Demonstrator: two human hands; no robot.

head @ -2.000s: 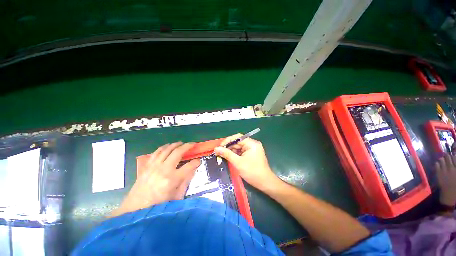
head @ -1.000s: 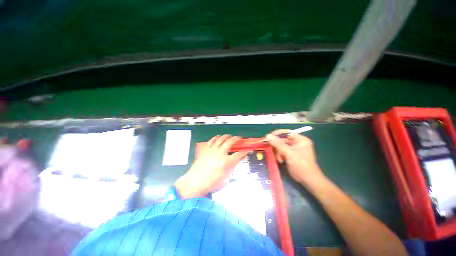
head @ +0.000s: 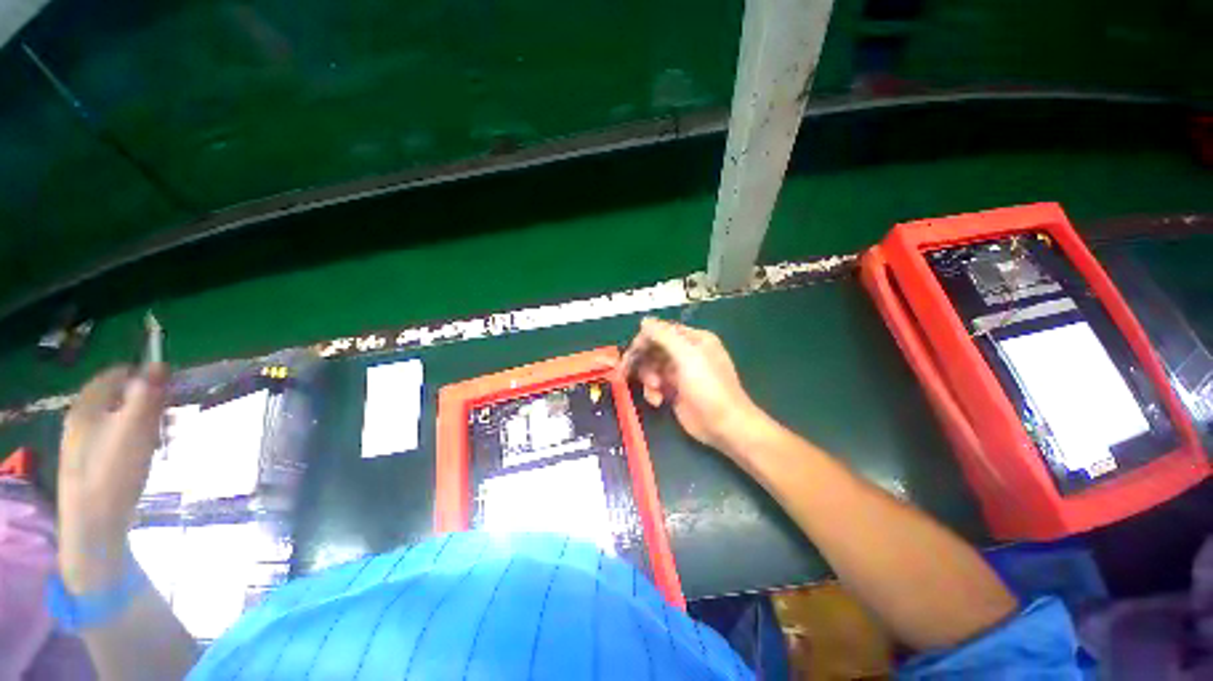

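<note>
An open black tablet with a silver-patched board point(head: 539, 423) and a white rectangle point(head: 548, 495) lies in a red frame point(head: 452, 459) in front of me; my blue sleeve hides its lower part. My right hand point(head: 685, 382) is at the frame's upper right corner, fingers curled; no tool shows in it, and I cannot tell whether it grips anything small. My left hand point(head: 104, 459) is raised at the far left, blurred, with a blue band at its wrist. It holds a thin pale pen-like thing point(head: 153, 342), pointing up.
A white card point(head: 393, 408) lies left of the frame. Farther left, large white rectangles point(head: 213, 565) lie on a shiny dark-edged sheet. A second tablet in stacked red frames point(head: 991, 486) is at the right. A pale post point(head: 761, 146) rises from the chipped bench edge. A person's purple-pink sleeve point(head: 24, 572) is at far left.
My left hand has left the tablet and moved far left. The pen-like tool is gone from my right hand, which stays at the frame's corner. The tablet is more uncovered. The view has shifted.
</note>
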